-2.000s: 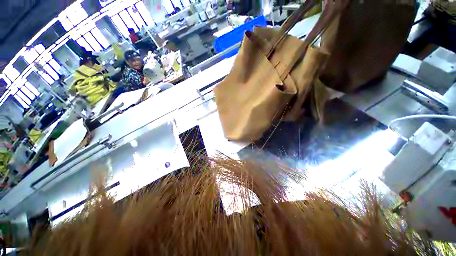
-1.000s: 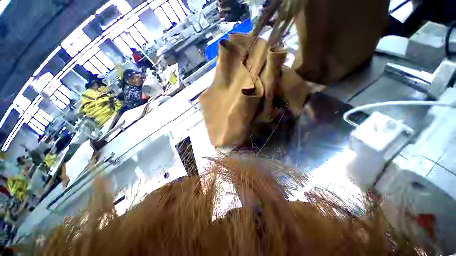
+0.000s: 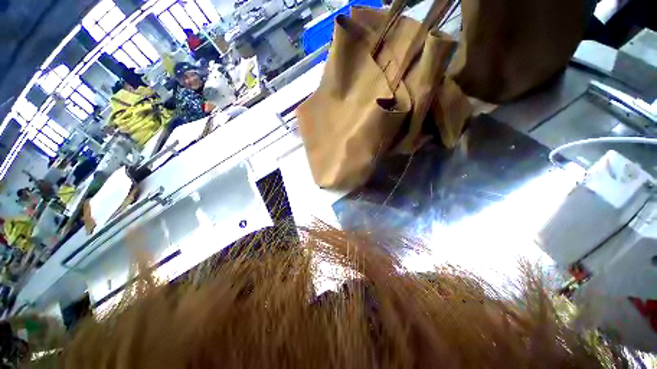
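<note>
A tan-brown tote bag (image 3: 353, 115) stands a little slumped on the metal bed (image 3: 447, 180), its thin handles rising to the top edge. A second, darker brown bag (image 3: 522, 47) stands behind it to the right, cut off by the top edge. The white-grey sewing machine head (image 3: 601, 230) is at the right, with part of a red mark on it. The white bent lamp tube (image 3: 601, 142) curves over it. Strong glare whitens the bed beside the head. Neither of my hands shows; brown hair fills the lower view and hides what lies beneath it.
A white table with a rail (image 3: 162, 198) runs along the left. A blue bin (image 3: 328, 32) is behind the bags. Two people, one in yellow (image 3: 137, 112) and one in a dark patterned top (image 3: 189, 101), are at workstations at the upper left. A pale sheet (image 3: 112, 198) lies at the far left.
The view swung one way and back, shifting the bags and machine head left, then right again. The bags look otherwise unchanged. No hand has come into view.
</note>
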